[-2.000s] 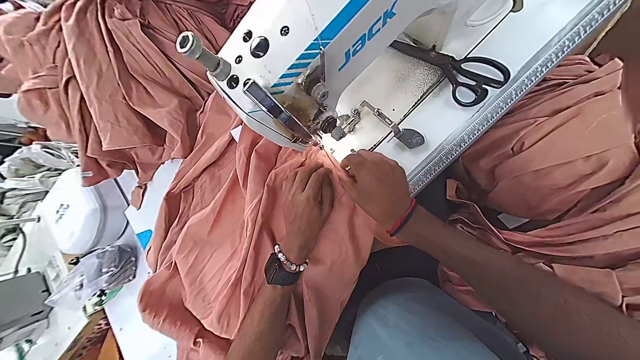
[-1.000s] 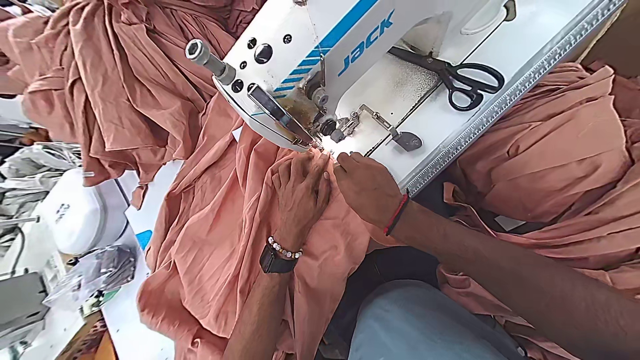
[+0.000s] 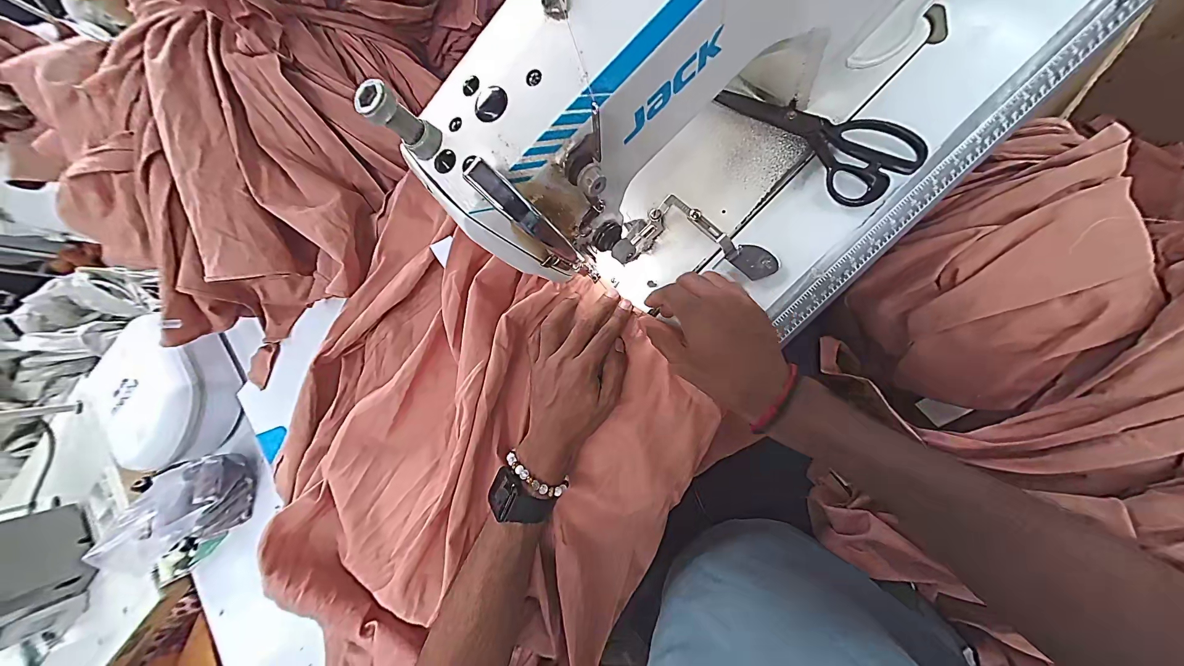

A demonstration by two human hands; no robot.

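A white Jack sewing machine (image 3: pixel 638 102) stands over salmon-coloured fabric (image 3: pixel 416 398), whose edge lies at the lit needle area. My left hand (image 3: pixel 575 370), with a beaded bracelet and a dark watch at the wrist, lies flat on the fabric, fingertips just below the presser foot. Beside it, my right hand (image 3: pixel 717 338), a red cord at its wrist, has curled fingers at the fabric's right edge. Whether they pinch the cloth cannot be made out. The needle tip is lost in the glare.
Black-handled scissors (image 3: pixel 865 157) lie on the machine bed. A measuring tape strip (image 3: pixel 925 176) runs along the table edge. More salmon fabric is heaped at upper left (image 3: pixel 231 157) and at right (image 3: pixel 1008 277). A clear plastic bag (image 3: pixel 194 504) lies at lower left.
My left hand has flattened and its fingers have spread on the fabric since the earliest frame. The right hand has stayed close to the needle area, its fingers slightly shifted.
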